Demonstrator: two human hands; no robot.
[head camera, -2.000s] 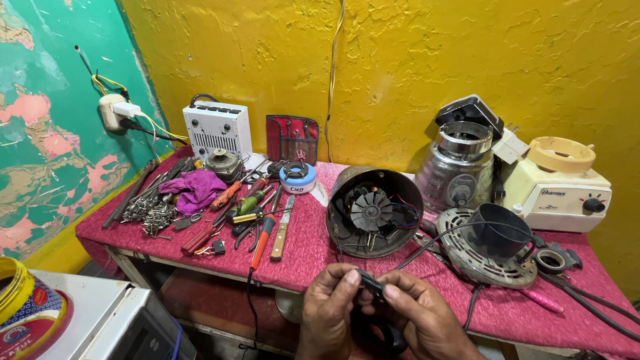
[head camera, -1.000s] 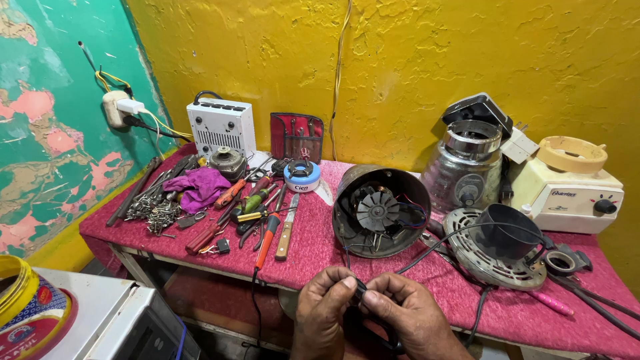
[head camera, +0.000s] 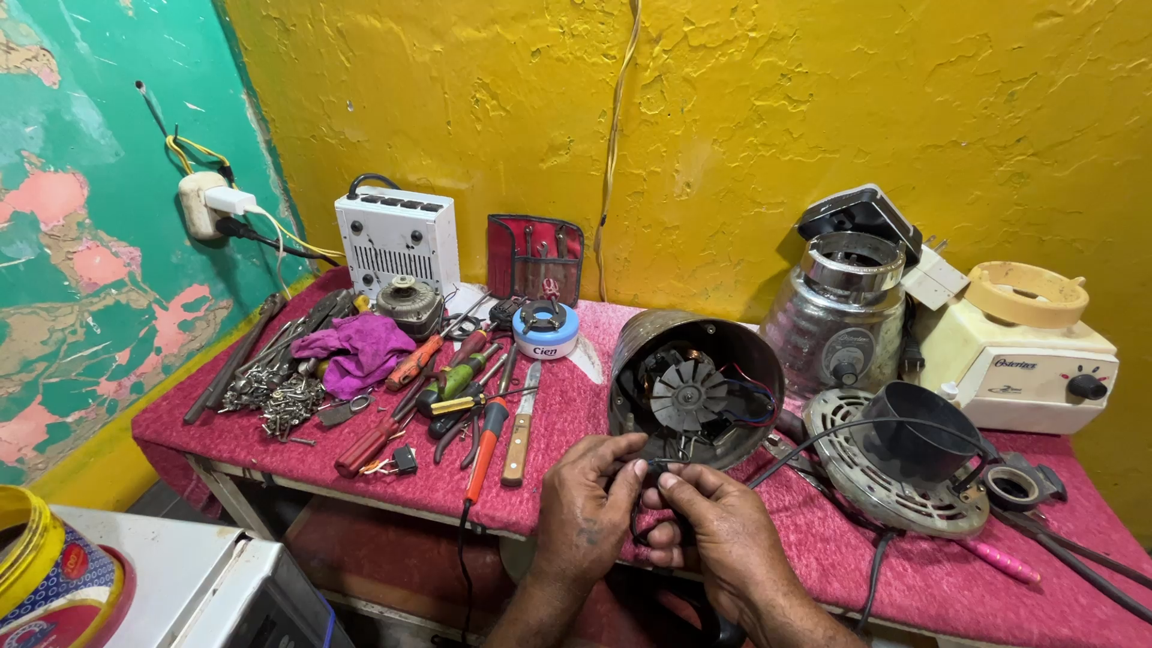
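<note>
Both hands meet at the front edge of the cloth-covered table. My left hand and my right hand pinch a small black part between thumbs and fingers; the fingers mostly cover it, so its kind cannot be told. A black cord hangs below them. Just behind the hands lies an open blender base housing on its side, showing a motor with a metal fan, copper windings and coloured wires. To its right rests a round vented base plate carrying a black plastic cup.
Left of the hands lie a wooden-handled knife, a soldering iron, screwdrivers, a purple cloth and piled screws. A cream blender base and a chrome blender base stand behind right. A white appliance is at lower left.
My hands have moved up a little toward the open housing, and the fingers have shifted around the small black part. The things on the table have stayed in place.
</note>
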